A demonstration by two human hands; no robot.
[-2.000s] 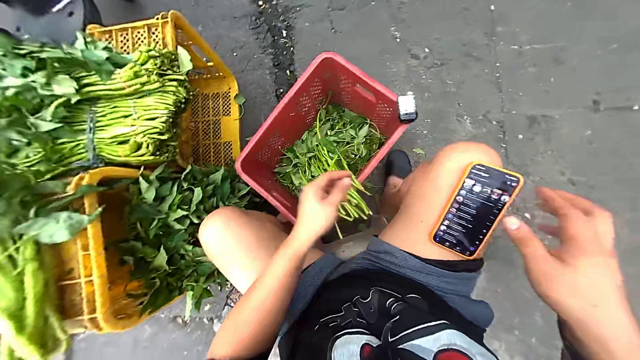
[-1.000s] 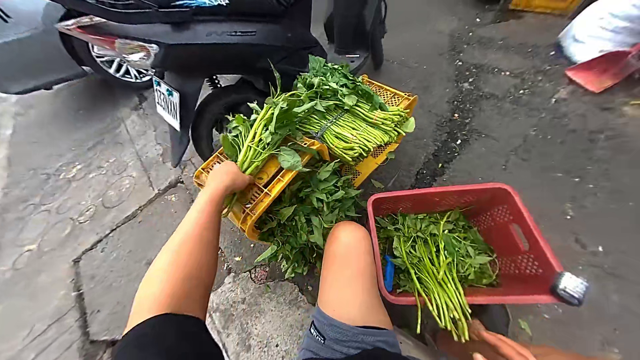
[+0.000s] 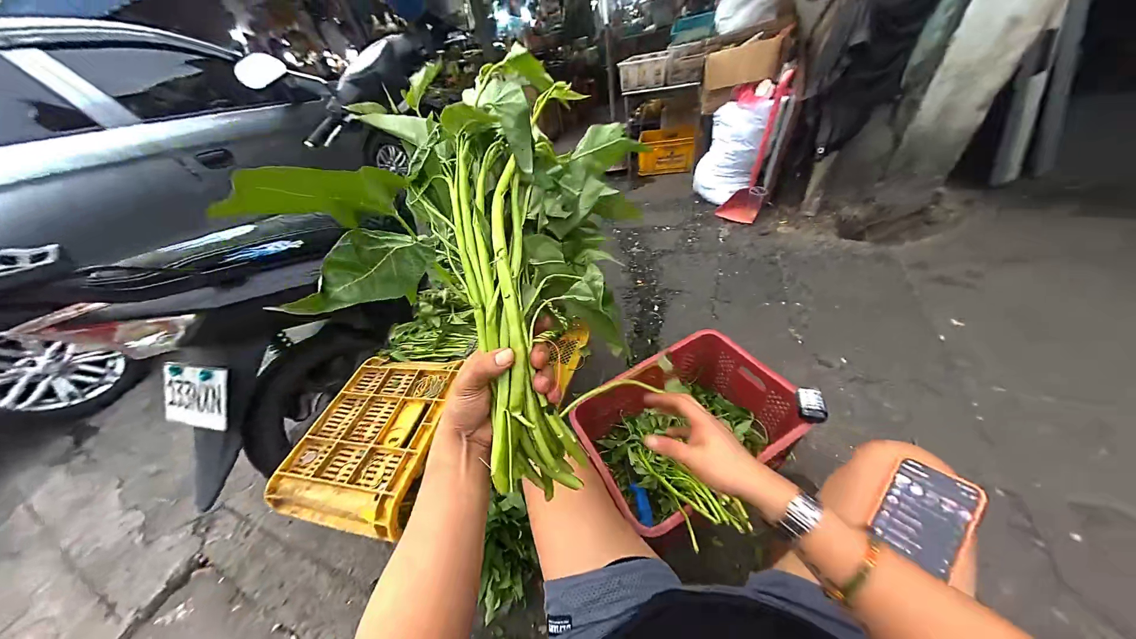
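Observation:
A bunch of long-stemmed leafy greens (image 3: 506, 293) stands upright in my left hand (image 3: 497, 386), whose fingers wrap round the stems. One loose stem reaches from the bunch toward my right hand (image 3: 706, 444). That hand hovers over the red plastic crate (image 3: 732, 368) with its fingers apart; whether it touches the stem is unclear. More leafy greens (image 3: 657, 457) lie in this crate beside a blue object (image 3: 640, 504). A phone (image 3: 927, 516) in an orange case rests on my right thigh. Left of my left arm is a yellow plastic crate (image 3: 355, 448).
A parked motorcycle (image 3: 293, 382) and a grey car (image 3: 160, 151) are on the left. More greens (image 3: 508, 555) lie low beside my left leg. Farther back are a white sack (image 3: 735, 151), a red dustpan (image 3: 742, 206) and another yellow crate (image 3: 667, 152). A dark-capped object (image 3: 811, 405) sits on the red crate's corner.
My left hand has lifted a bunch of greens from the yellow crates and holds it up in front of me. My right hand has moved above the red crate. The view has tilted up.

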